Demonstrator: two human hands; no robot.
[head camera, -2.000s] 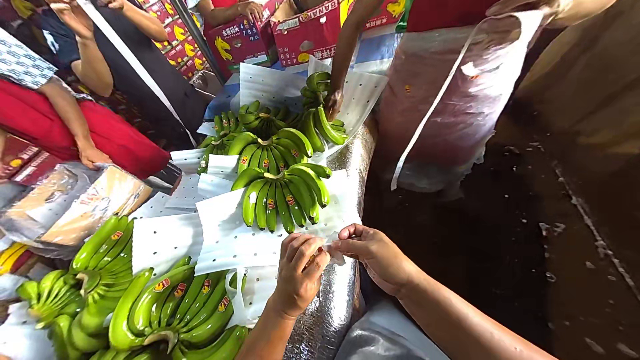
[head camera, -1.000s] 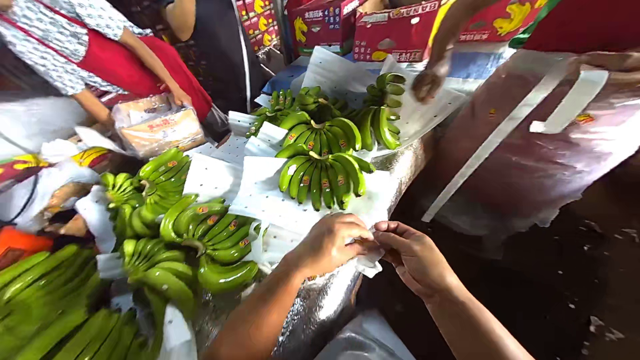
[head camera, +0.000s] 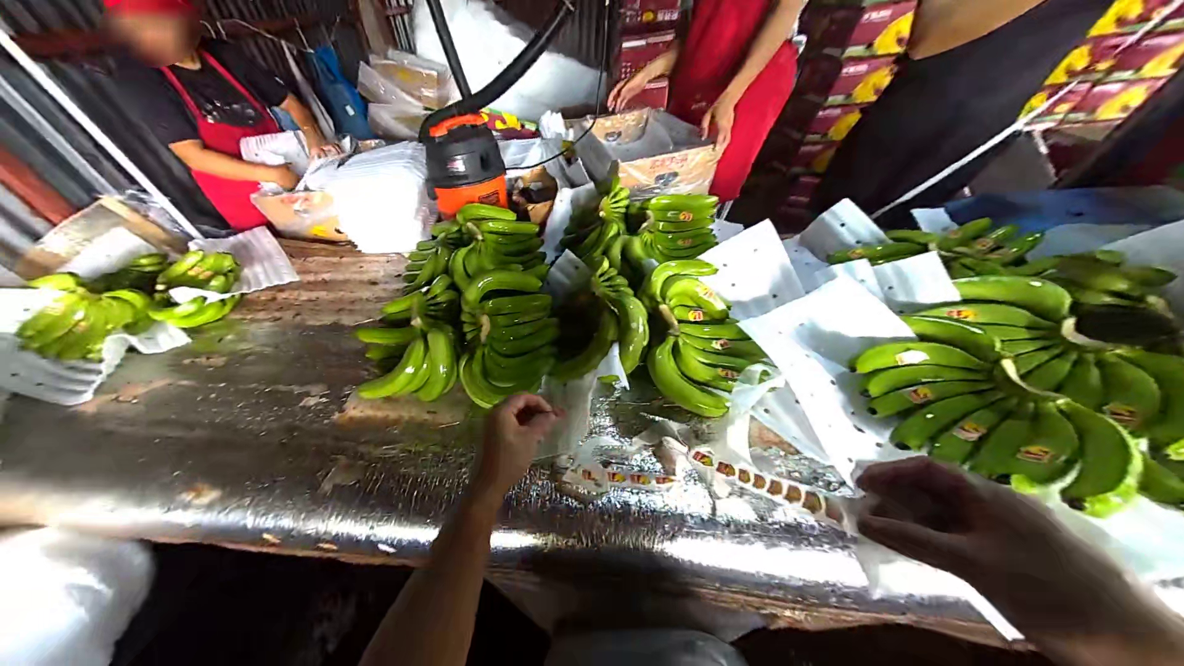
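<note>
My left hand (head camera: 518, 430) is over the table just in front of a green banana cluster (head camera: 504, 338), thumb and fingertips pinched together; whether something small is between them I cannot tell. My right hand (head camera: 934, 518), blurred, has its fingers curled by the right end of a strip of small stickers (head camera: 768, 483), beside white perforated foam sheets (head camera: 828, 342). Whether it grips the strip or a sheet is not clear. Just beyond it lies a large green banana hand (head camera: 1008, 398) with stickers on several fruits. Another stickered banana cluster (head camera: 694, 342) lies between my hands.
The foil-covered table (head camera: 277, 462) carries more bananas on foam (head camera: 83, 319) at the far left. An orange and black vacuum cleaner (head camera: 465, 166), stacked white sheets (head camera: 379, 194) and an open carton (head camera: 652, 153) stand along the back. Co-workers in red aprons are across the table.
My hands, close together in front of the bananas before, are now wide apart. The view has swung left along the table.
</note>
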